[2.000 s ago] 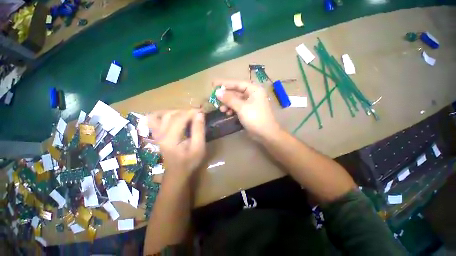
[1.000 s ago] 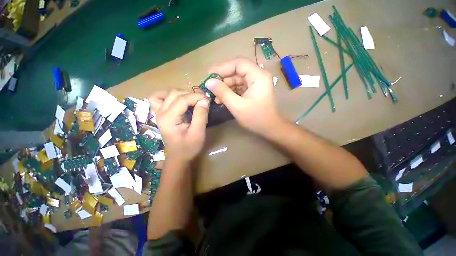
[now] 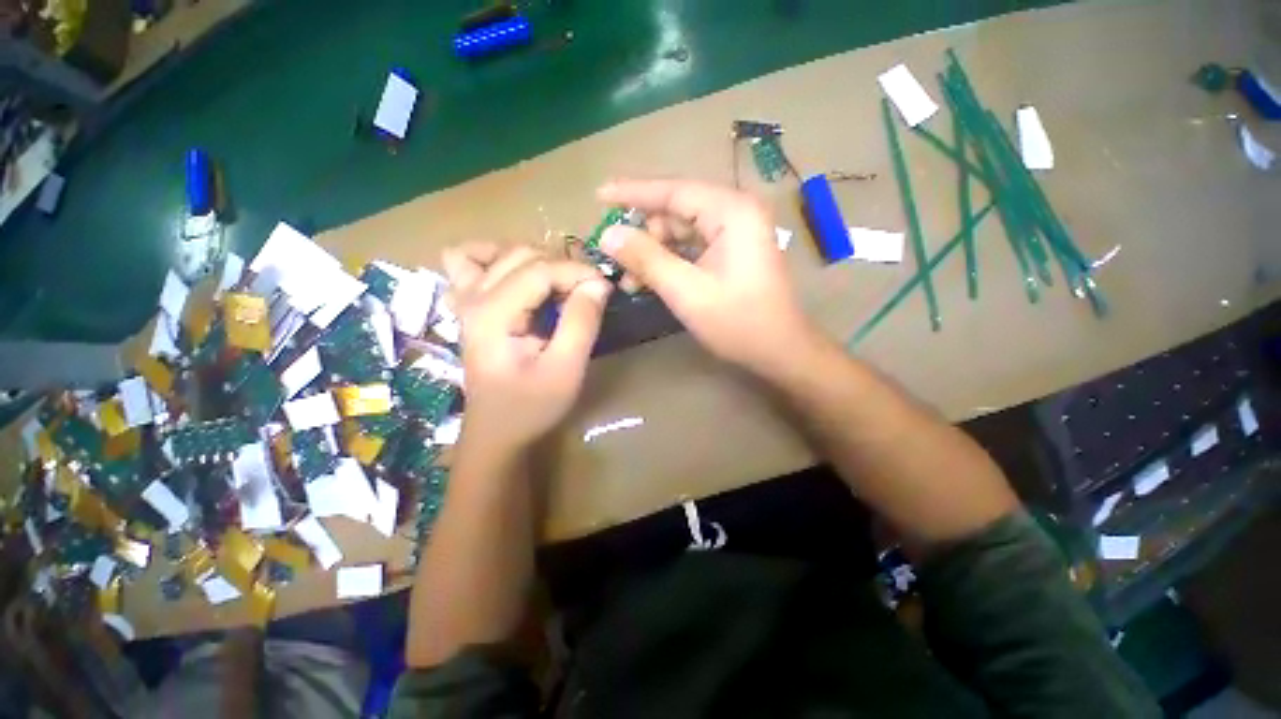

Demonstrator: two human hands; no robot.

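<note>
A small green circuit board [image 3: 613, 228] is held at the fingertips of my right hand [image 3: 710, 267]. My left hand [image 3: 527, 330] is close beside it, thumb and forefinger pinched at the board's lower left edge, where thin dark wires show. What the left fingertips grip is too small to tell. A dark work block [image 3: 632, 320] lies under and between my hands, partly hidden. A bit of blue shows behind my left fingers.
A pile of boards, white labels and yellow-taped parts [image 3: 211, 440] lies at left. A sample unit with a blue battery [image 3: 826, 219] and green strips [image 3: 969, 183] lie at right. A green conveyor [image 3: 464, 113] carries blue batteries. A black perforated tray [image 3: 1145, 407] is at lower right.
Both hands have come together at the board, the left thumb and forefinger now against its lower edge. The batteries on the conveyor have moved right in the view.
</note>
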